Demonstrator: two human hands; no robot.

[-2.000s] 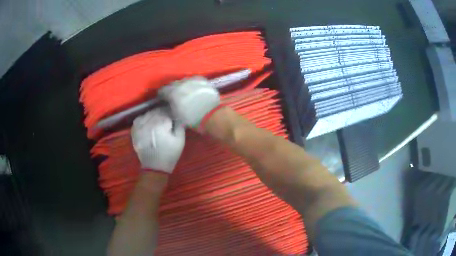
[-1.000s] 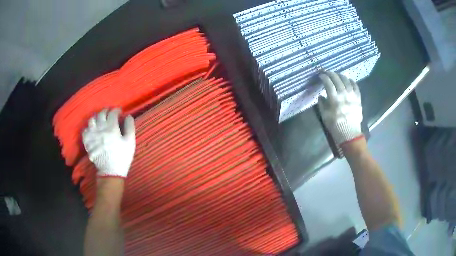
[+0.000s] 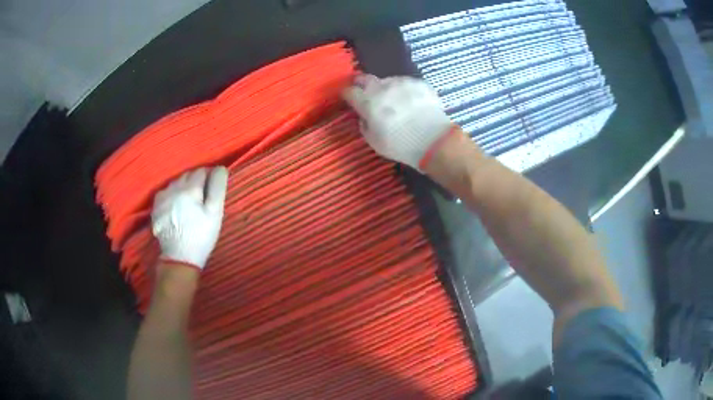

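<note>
Many red dividers (image 3: 313, 258) stand in close parallel rows in front of me. The far ones lean together as a thick bundle, and one divider's edge stands out below the bundle. My left hand (image 3: 190, 217), in a white glove, rests at the left part of this edge, thumb apart from the fingers; whether it grips anything is hidden. My right hand (image 3: 403, 117), also gloved, has its slightly blurred fingertips closed on the right end of a red divider. No metal panel shows in either hand. The stack of pale perforated panels (image 3: 516, 78) lies to the right, beyond my right hand.
The dark table (image 3: 641, 101) surrounds the stack, with a pale metallic edge at the right. A dark bin rim (image 3: 469, 312) runs along the right side of the dividers. Grey stacked parts (image 3: 684, 289) stand at the far right. A small dark object lies at the top edge.
My right hand has left the near end of the panel stack and moved left to the right end of the dividers. My left hand stays on the dividers. The view has shifted slightly.
</note>
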